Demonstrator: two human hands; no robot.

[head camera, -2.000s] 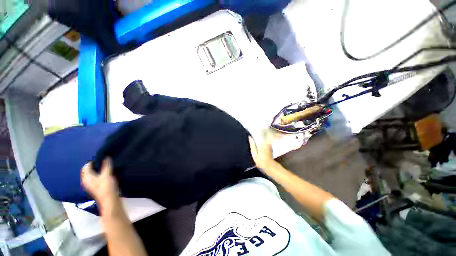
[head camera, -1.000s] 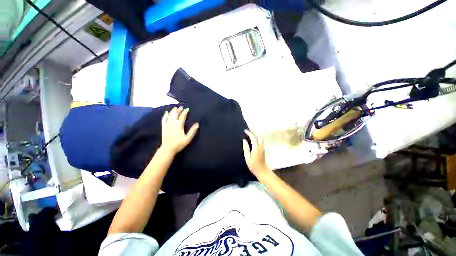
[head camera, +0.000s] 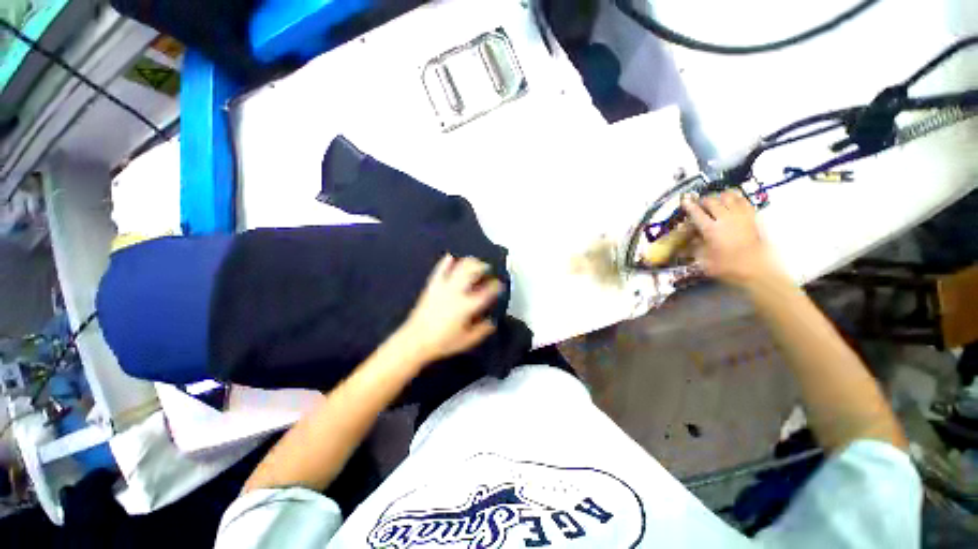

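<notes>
A black garment (head camera: 311,306) lies smooth around the blue padded buck (head camera: 161,306), whose rounded left end shows bare. Its narrow sleeve (head camera: 375,188) points up and left over the white table. My left hand (head camera: 456,306) rests on the garment near its right end, fingers bent; whether they pinch cloth is hidden. My right hand (head camera: 729,236) is closed over the tan handle of the steam iron (head camera: 667,249), which sits at the table's right side, its tip to the left.
The white table (head camera: 568,150) has a metal-framed plate (head camera: 474,80) near the back. A blue metal arm (head camera: 207,150) stands at the back left. Black cables (head camera: 879,118) run right from the iron. Black cloth (head camera: 97,504) lies low at the left.
My right hand has left the garment's right edge and taken hold of the iron. My left hand has moved right along the garment. The cloth is straighter and flatter over the buck.
</notes>
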